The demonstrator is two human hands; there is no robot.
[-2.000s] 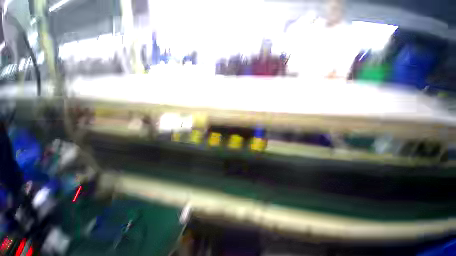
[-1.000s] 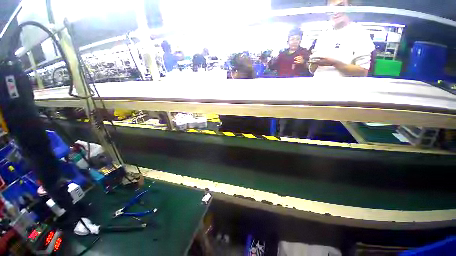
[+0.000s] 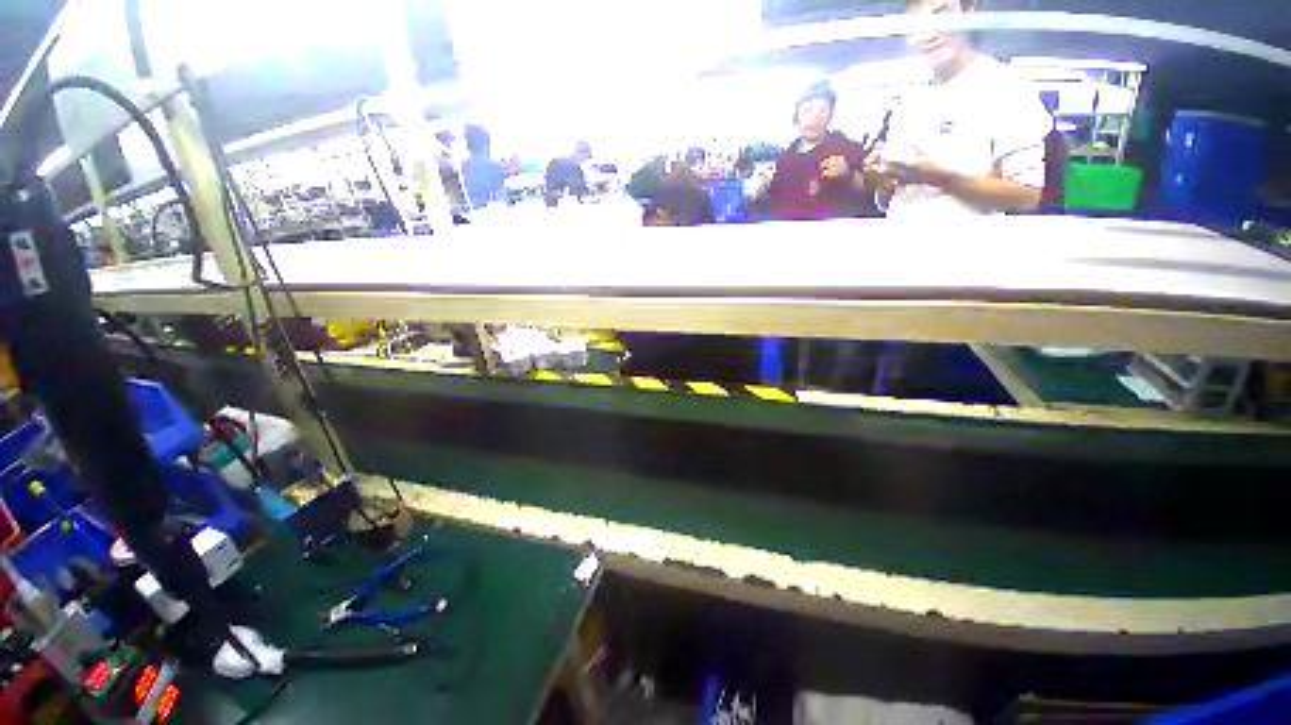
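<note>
Neither of my hands is in the picture. On the green-topped bench (image 3: 482,666) at lower left lie blue-handled pliers or cutters (image 3: 385,612). Just below them lies a long black handle (image 3: 347,656) with a bulky white front end (image 3: 248,653). Small meters with glowing red digits (image 3: 147,686) stand at the lower left edge. A small white piece (image 3: 588,568) lies at the bench's right corner.
A thick black hose (image 3: 99,425) hangs at left before blue bins (image 3: 163,419). A dark green conveyor (image 3: 793,496) with cream edges runs across, below a white shelf (image 3: 680,258). People stand behind the shelf. A blue crate edge (image 3: 1232,708) shows lower right.
The blurred view has become steady on the bench and conveyor. Since one second ago it has shifted only slightly. The people behind the shelf have moved a little.
</note>
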